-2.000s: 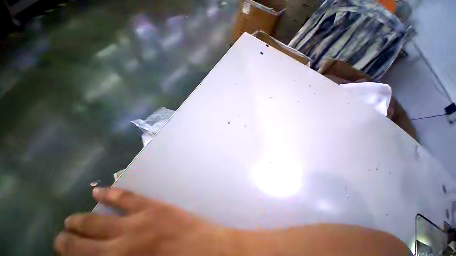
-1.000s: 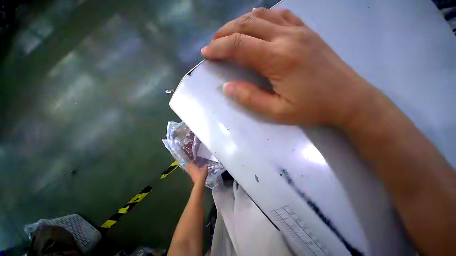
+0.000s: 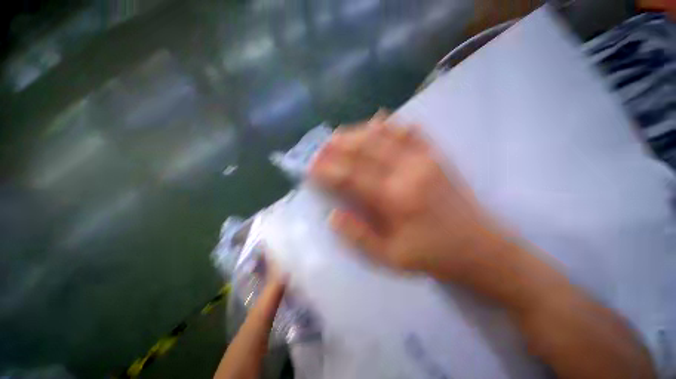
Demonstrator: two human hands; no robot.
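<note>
The picture is blurred. My right hand (image 3: 400, 196) lies palm down over the left edge of the white table (image 3: 563, 148), thumb apart and nothing seen in it. My left hand (image 3: 270, 287) is lower left, below the table edge, against a crinkled clear plastic bag (image 3: 241, 255). Its fingertips are hidden or blurred, so its grip cannot be told. Another piece of clear plastic (image 3: 302, 152) sticks out past the edge near my right fingertips. A pale cloth (image 3: 305, 359) shows at the bottom, below the edge.
The dark green floor (image 3: 96, 222) fills the left side, with a yellow and black floor strip (image 3: 159, 348) at lower left. A bundle of dark and pale striped material (image 3: 637, 74) stands beyond the table at upper right. A curved rim (image 3: 474, 43) shows behind the table's far corner.
The view has swung, bringing the far corner back into the picture. My right hand remains on the table edge and my left hand at the bag. A second ago the printed ruler marks were clear.
</note>
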